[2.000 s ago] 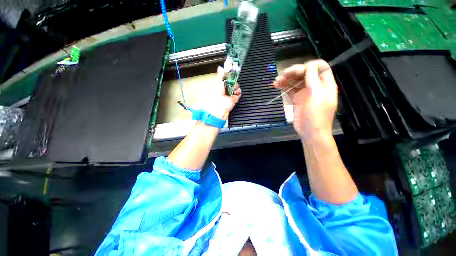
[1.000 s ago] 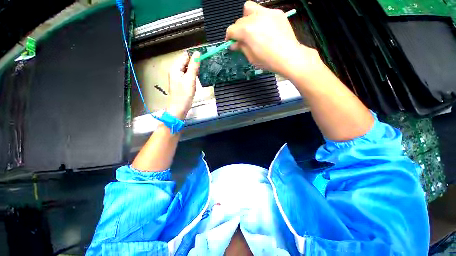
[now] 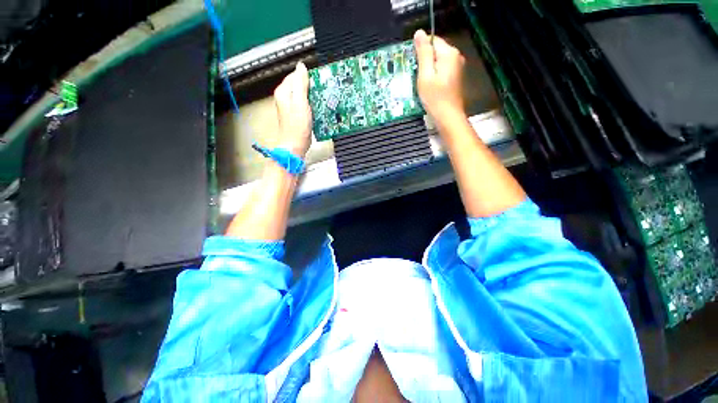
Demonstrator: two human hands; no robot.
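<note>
A green circuit board (image 3: 364, 90), dense with chips, is held flat by its two short ends above the ribbed black plate (image 3: 383, 151). My left hand (image 3: 294, 114) grips its left end. My right hand (image 3: 441, 77) grips its right end. A thin sliver (image 3: 431, 17) sticks up from the fingers of my right hand; its lower part is hidden. A blue wrist strap (image 3: 286, 160) is on my left wrist.
A large black tray (image 3: 134, 157) lies at left with a small green piece (image 3: 69, 96) near its far corner. Metal rails (image 3: 272, 51) run behind the board. Stacked black trays (image 3: 657, 71) stand at right, with green boards (image 3: 673, 236) lower right.
A second ago the right hand held the green strip across the board, partly covering it. Now the right hand has moved down to the board's right end, and the board's face shows fully.
</note>
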